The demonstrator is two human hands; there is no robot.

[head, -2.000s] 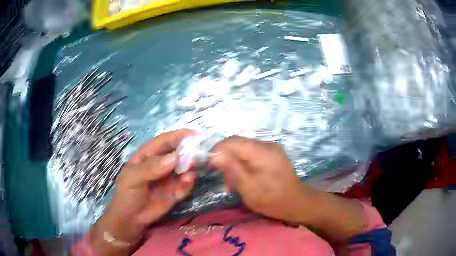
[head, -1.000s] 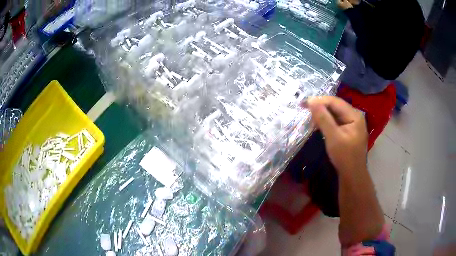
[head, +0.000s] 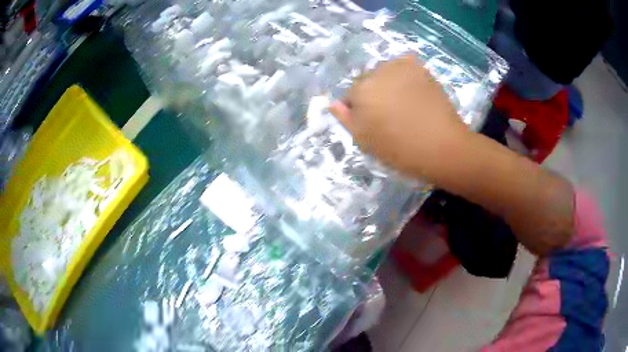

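Observation:
My right hand [head: 406,113] is over the clear blister tray [head: 275,148], its fingertips pointing left and down at the tray's middle. A white piece [head: 318,108] shows right at the fingertips; blur hides whether the fingers grip it. The tray holds many white finished pieces in its pockets. My left hand is not in view.
A yellow parts bin [head: 131,165] with white sleeves stands at the left. A white paper slip [head: 228,202] and loose white caps and sleeves lie on the clear sheet [head: 275,302] below the tray. A red stool [head: 534,130] and a seated person are at the right.
The view has swung right from the work area to the tray, and my left hand has left it. My right hand has moved left from the tray's right edge to over its middle.

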